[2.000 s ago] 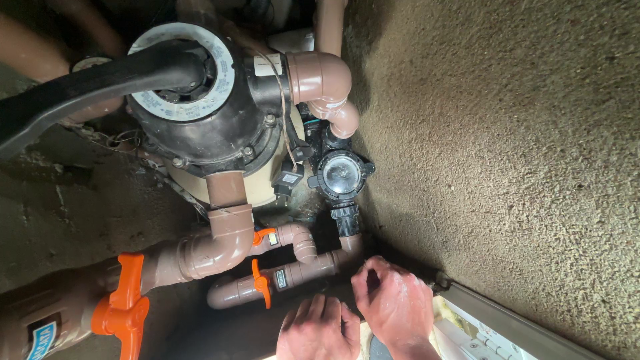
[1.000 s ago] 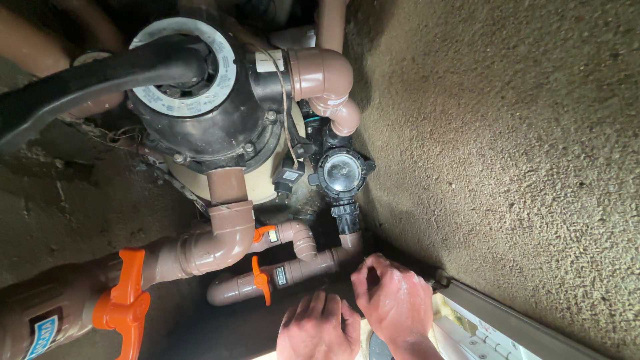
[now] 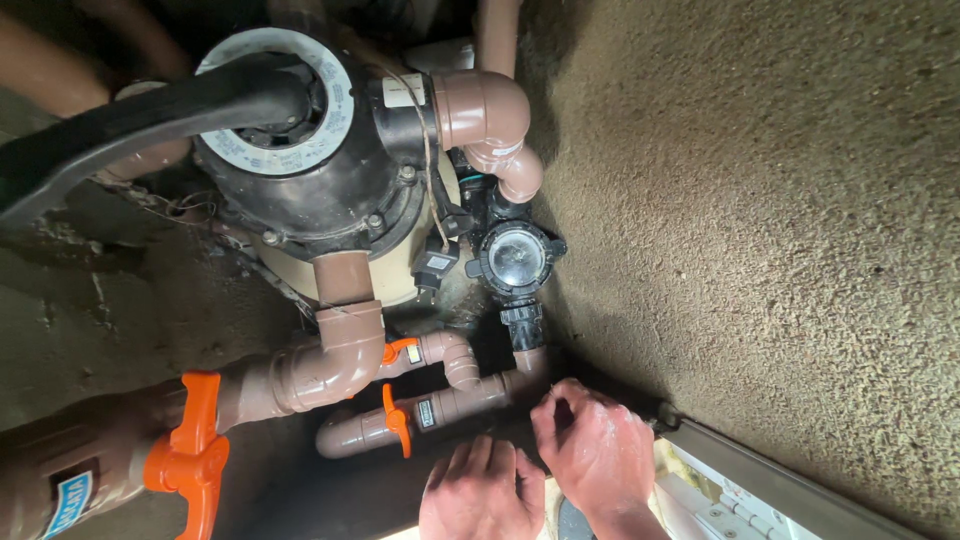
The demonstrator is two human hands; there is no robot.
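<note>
My left hand (image 3: 482, 491) is at the bottom centre with its fingers curled down at a dark edge; whether it holds anything is hidden. Close on its right, my right hand (image 3: 596, 442) has its thumb and forefinger curled together, with no object visible between them. Just above the hands run brown plastic pipes (image 3: 476, 401) with an orange valve handle (image 3: 396, 420). Higher up stands a black pump strainer (image 3: 517, 259) with a clear round lid. A black multiport filter valve (image 3: 315, 202) with a long black lever (image 3: 150, 120) fills the upper left.
A rough plastered wall (image 3: 750, 187) takes up the right side. A larger orange valve handle (image 3: 187, 457) sits on a thick brown pipe (image 3: 45, 457) at lower left. A plug adapter (image 3: 435, 262) hangs by its cord beside the filter. A hinged metal frame (image 3: 787, 480) lies at lower right.
</note>
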